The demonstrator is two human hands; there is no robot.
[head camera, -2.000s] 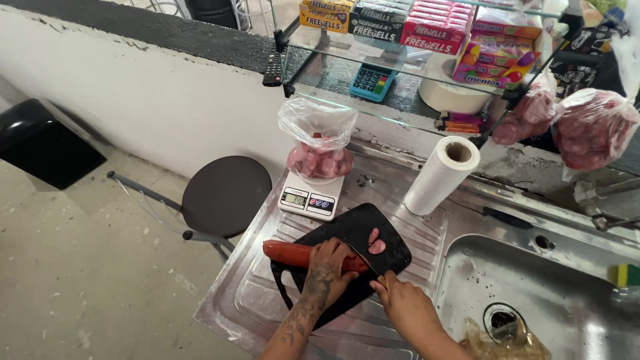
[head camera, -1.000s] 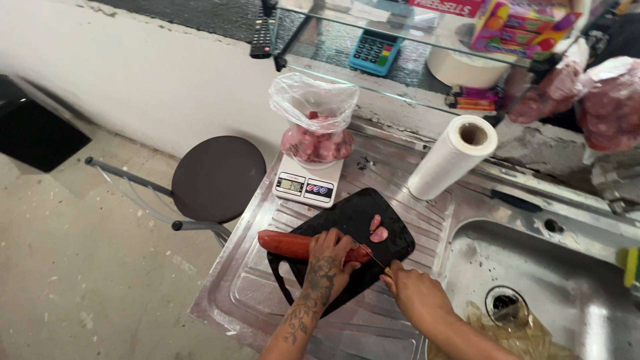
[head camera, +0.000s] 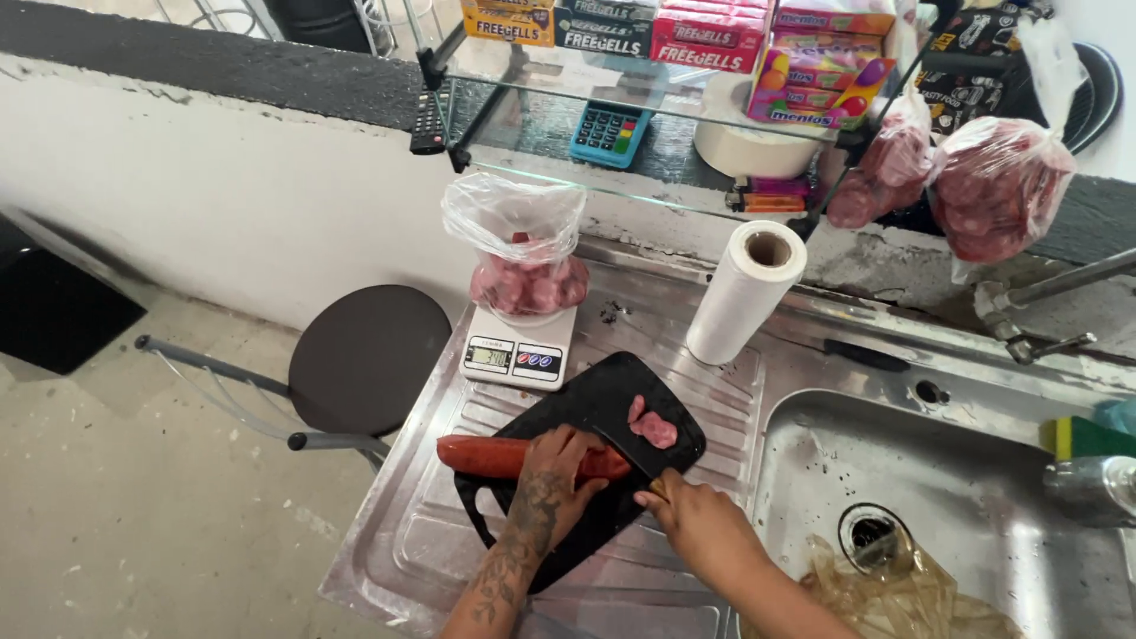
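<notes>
My left hand (head camera: 559, 470) presses down on a long reddish sausage (head camera: 484, 456) that lies across a black cutting board (head camera: 577, 404). My right hand (head camera: 692, 515) grips a knife (head camera: 627, 454) by its handle, with the blade at the sausage's right end. Several cut slices (head camera: 655, 429) lie on the board's upper right. Just behind the board, a white digital kitchen scale (head camera: 515, 348) bears an open clear plastic bag (head camera: 529, 280) of sliced sausage.
A plastic bag roll (head camera: 745, 293) stands on the ridged steel drainboard (head camera: 417, 532). At right is a sink basin (head camera: 799, 461) holding crumpled film (head camera: 887, 595); another knife (head camera: 865, 356) lies behind it. A glass shelf (head camera: 568, 98) overhangs the back. A round stool (head camera: 370, 359) stands at left.
The slices on the board look more numerous or more spread than before. Both hands stay at the sausage, the left on it and the right on the knife. The view has shifted slightly.
</notes>
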